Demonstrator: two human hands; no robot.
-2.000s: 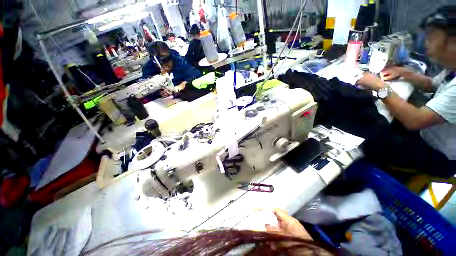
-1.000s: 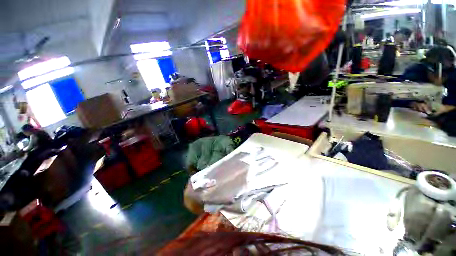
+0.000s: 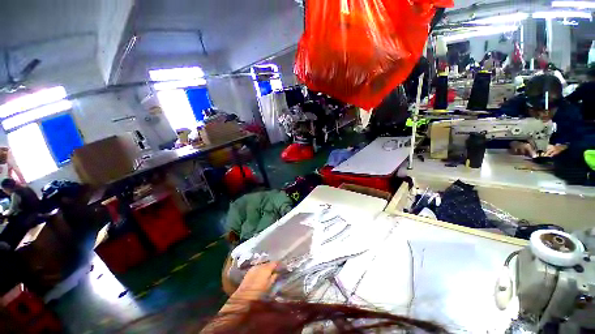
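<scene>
White and grey cut fabric pieces [image 3: 297,238] lie stacked and overlapping on the left end of the white sewing table [image 3: 450,261]. My left hand [image 3: 261,279] reaches in from the bottom and rests at the near left edge of the pieces. Its fingertips are on the fabric, but whether they grip it is not clear. Strands of hair cross the bottom of the picture and hide part of the forearm. The sewing machine head [image 3: 554,287] is cut off at the right edge. My right hand is out of the picture.
A white ring-shaped roll [image 3: 556,248] tops the machine. A red plastic bag [image 3: 368,52] hangs overhead. Green cloth [image 3: 261,212] is beyond the table's left end. Dark fabric [image 3: 462,203] lies in a trough behind. A person [image 3: 545,111] works at another machine.
The view has swung left from the machine to the fabric pieces. My left hand has come onto their near left edge. The hand near the table's front, seen earliest, is no longer in view.
</scene>
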